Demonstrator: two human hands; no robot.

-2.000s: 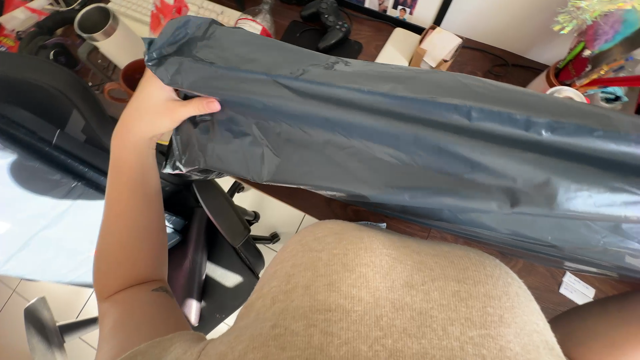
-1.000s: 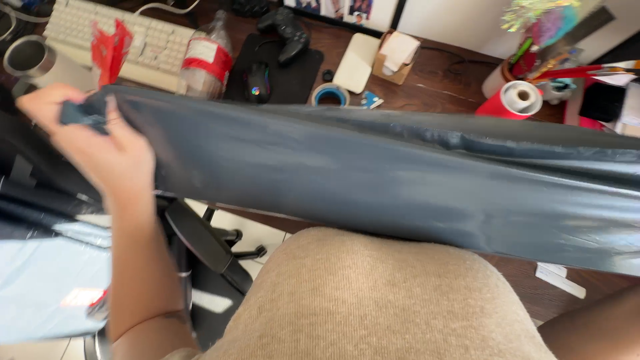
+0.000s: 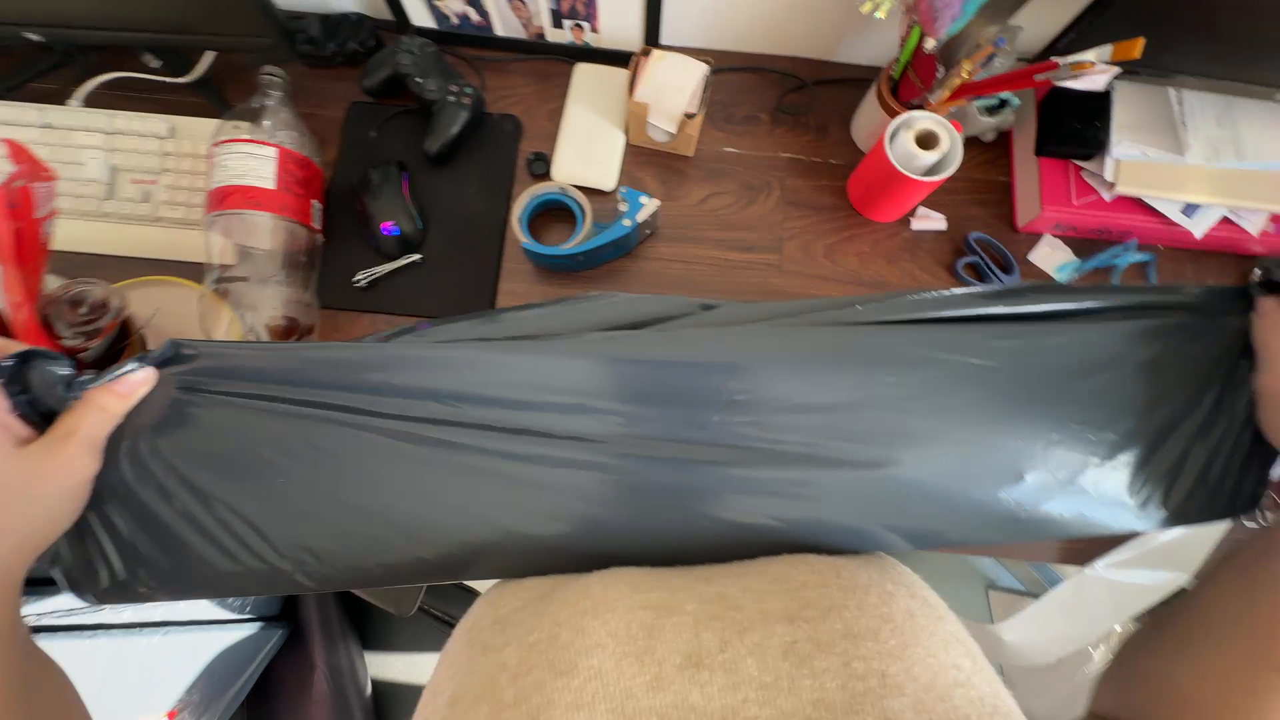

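A long package in dark grey plastic film (image 3: 640, 440) spans nearly the whole width of the view, in front of the torso and over the desk's near edge. At the far left, my left hand (image 3: 60, 450) grips its gathered, crumpled end, thumb on top. My right hand (image 3: 1268, 350) is at the opposite end, mostly cut off by the frame's right edge; it seems to grasp bunched film there. Creases run lengthwise from both ends. Beyond the package lies a blue tape dispenser (image 3: 600, 240) with a tape roll in it.
Behind the package on the wooden desk (image 3: 760, 230) are a plastic bottle (image 3: 265, 200), a keyboard (image 3: 130, 180), a mouse (image 3: 390, 210) on a black pad, a game controller (image 3: 430, 95), a red roll (image 3: 900, 170), scissors (image 3: 985, 260) and a pink box (image 3: 1060, 200) with papers.
The package's left end has come down and now lies more level across the view, with my left hand lower on it. My right hand has come into view at the right edge.
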